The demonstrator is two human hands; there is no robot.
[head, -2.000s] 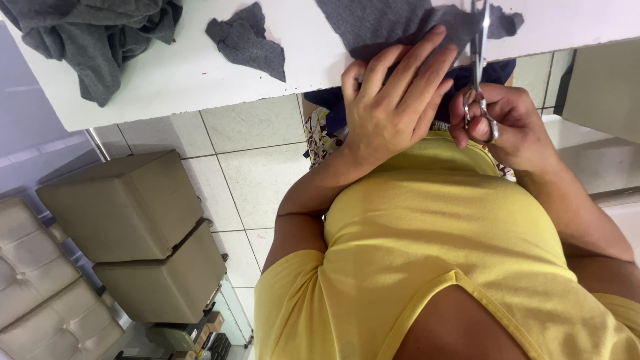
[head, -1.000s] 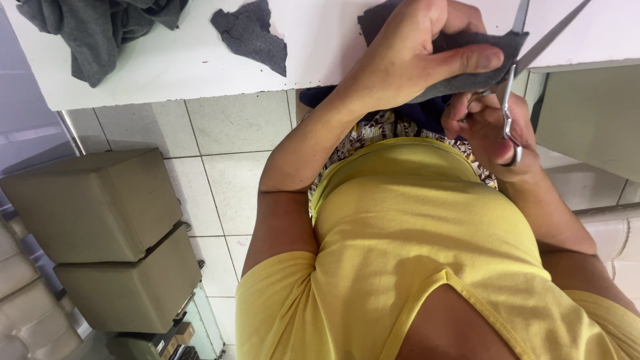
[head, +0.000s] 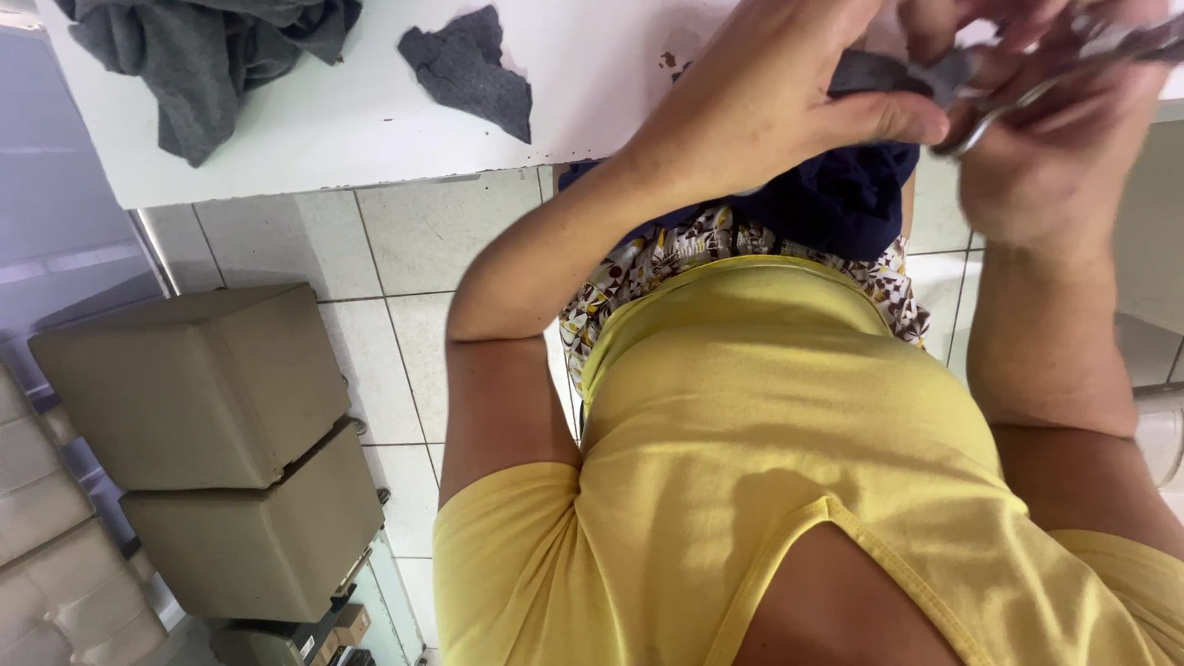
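Observation:
At the top right, my left hand (head: 832,102) grips a dark grey cloth piece (head: 888,76) between thumb and fingers. Close beside it, my right hand (head: 1054,139) has metal scissors (head: 1004,116) on it, their handle at the thumb and their other end toward the right edge, blurred. The fingertips of both hands meet near the cloth, partly cut off by the frame's top. A loose grey scrap (head: 474,72) lies on the white table (head: 324,153). Left of it is a crumpled heap of grey fabric (head: 208,74).
Dark blue cloth (head: 842,199) lies on my lap, below the table edge. Two beige padded cubes (head: 185,388) stand on the tiled floor at the left, beside tufted seating (head: 55,583). Small boxes (head: 347,629) are at the bottom left.
Both hands have moved up and to the right with the cloth and scissors. The scissor blades, spread apart a second ago, now point right instead of up.

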